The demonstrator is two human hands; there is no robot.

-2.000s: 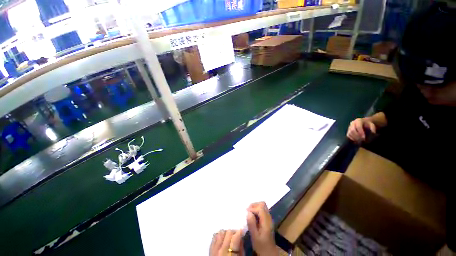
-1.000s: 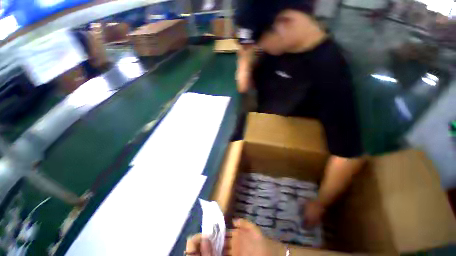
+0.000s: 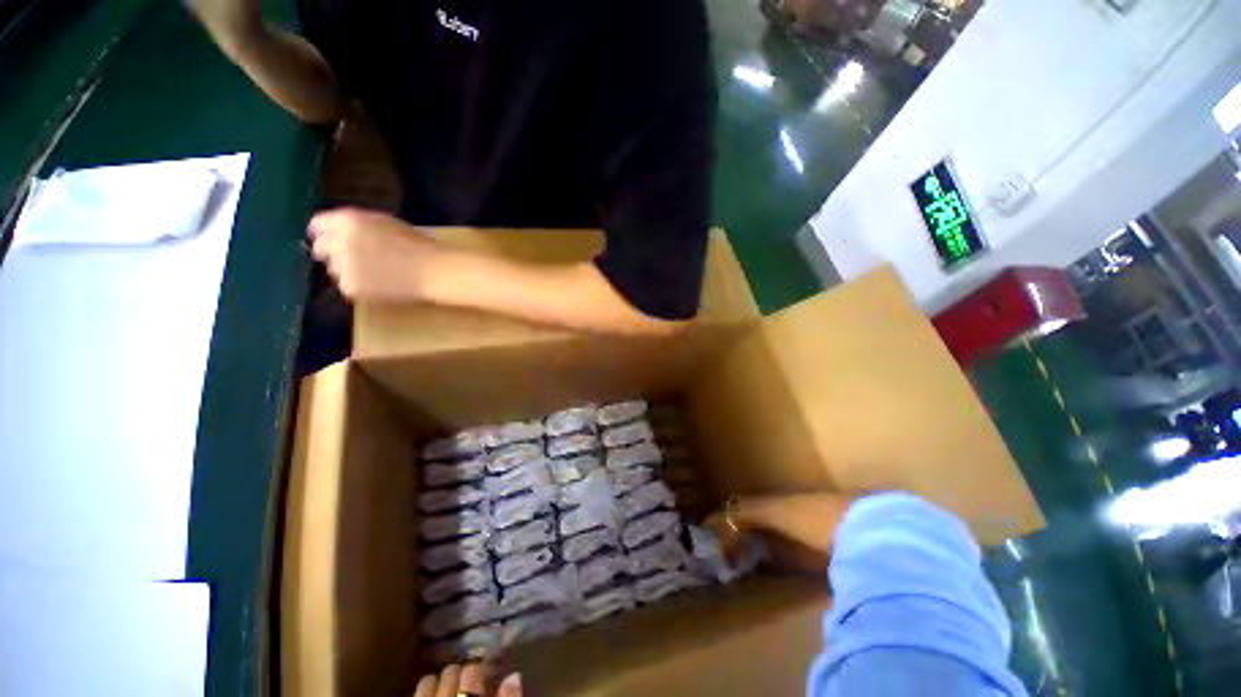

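Note:
A large open carton (image 3: 316, 531) stands in front of me. Greyish-white bagged units (image 3: 588, 507) lie in tight rows inside it. My right hand (image 3: 742, 528), below a light blue sleeve, reaches into the carton's right side. Its fingers are around a whitish bagged unit at the end of a row; the fingertips are partly hidden. My left hand (image 3: 470, 684) shows only as fingertips with a ring at the bottom edge, by the carton's near side; the rest is cut off.
White sheets (image 3: 102, 395) lie on the dark green bench at left, with a whitish flat stack (image 3: 123, 207) at their far end. A person in black (image 3: 504, 123) stands behind the carton, one forearm across its far flap. A carton flap (image 3: 885, 409) sticks out right.
The view has swung right and down over the carton. My hands, earlier together at a white piece, are apart; the right has gone into the carton. The co-worker's arm has left the carton.

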